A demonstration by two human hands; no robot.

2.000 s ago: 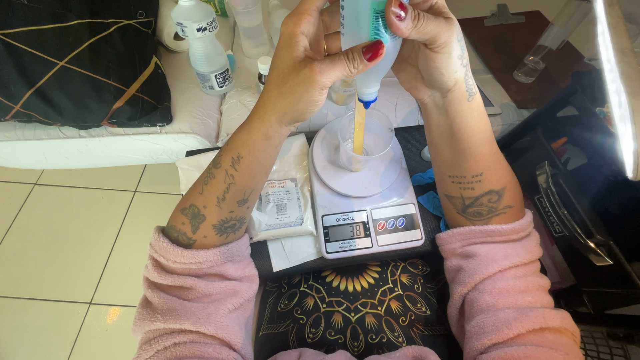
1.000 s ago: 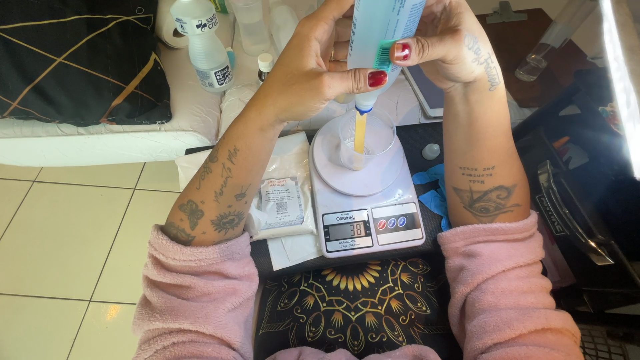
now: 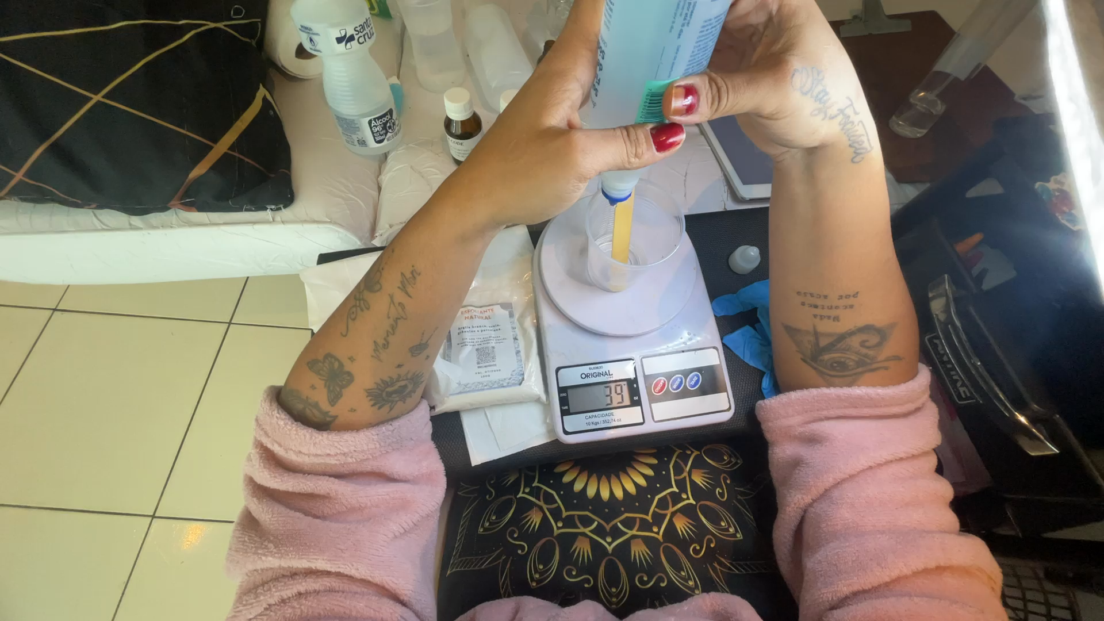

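Both my left hand (image 3: 569, 147) and my right hand (image 3: 742, 86) grip an upturned translucent bottle (image 3: 660, 52) with a bluish label. Its nozzle points down into a clear plastic cup (image 3: 660, 237), where a wooden stick (image 3: 622, 228) leans. Under the cup is the round platform of a white digital kitchen scale (image 3: 552, 345), whose display reads 39. Left of the scale lies a white labelled packet (image 3: 483, 354). A small translucent cap (image 3: 743, 259) and a crumpled blue glove (image 3: 750, 332) are to its right. The bottle's upper end is out of view.
Beyond my left forearm stand an alcohol bottle (image 3: 354, 86), a small brown bottle (image 3: 461, 125) and other translucent bottles. A tablet (image 3: 742, 159) lies behind my right wrist. At the right are a black case (image 3: 992, 371) and a clear tube (image 3: 940, 86). A black patterned cushion (image 3: 129, 103) is at far left.
The scale's reading has gone from 38 to 39. Both hands still hold the upturned bottle over the cup. The small cap shows more fully beside my right forearm than at first.
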